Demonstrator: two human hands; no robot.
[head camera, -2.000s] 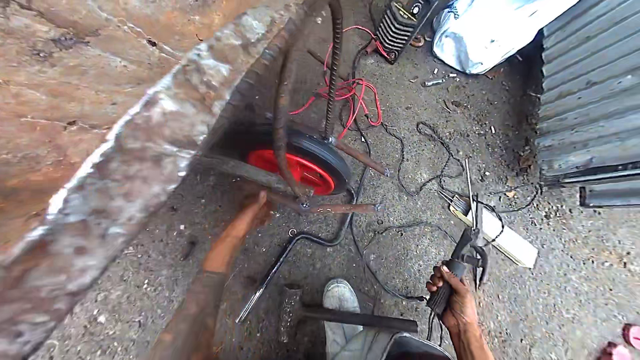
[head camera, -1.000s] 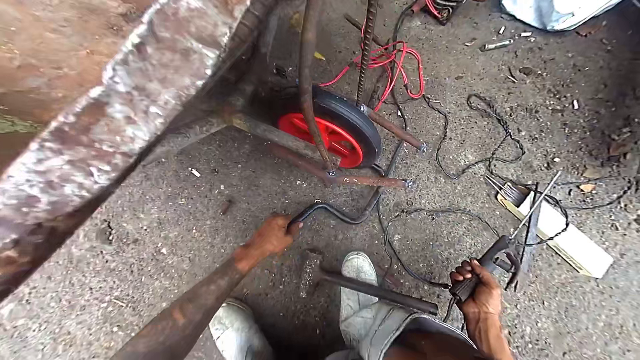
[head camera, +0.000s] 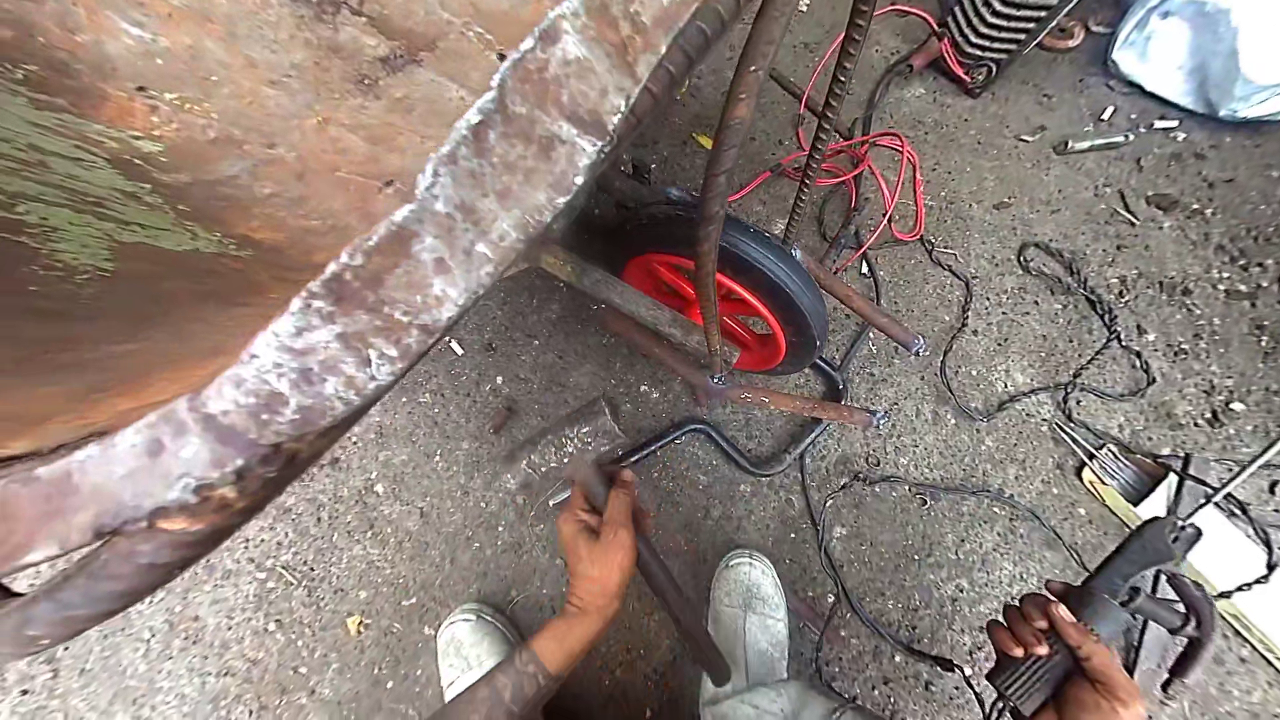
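My left hand (head camera: 600, 550) grips the metal handle of a hammer (head camera: 660, 590), close below its blurred head (head camera: 565, 435). Just beyond the hand lies a bent black metal bar (head camera: 740, 455) on the ground. My right hand (head camera: 1070, 650) holds a black welding electrode holder (head camera: 1110, 600) with a thin rod clamped in its jaws, pointing up and right. Above my left hand stands a black wheel with a red hub (head camera: 715, 300), among rusty bars (head camera: 800, 403) that bear weld spots. A rusty metal body with a rough edge (head camera: 430, 250) fills the upper left.
An open pack of welding electrodes (head camera: 1130, 475) lies at the right beside a twisted black cable (head camera: 1110, 340). Red wire (head camera: 890, 150) is tangled past the wheel. A ribbed metal part (head camera: 1000, 25) and a silvery sack (head camera: 1200, 60) are at the top right. My shoes (head camera: 748, 610) are below.
My left hand has left the bent black bar and taken hold of the hammer, which lay on the ground by my shoe and is now raised. My right hand still holds the electrode holder.
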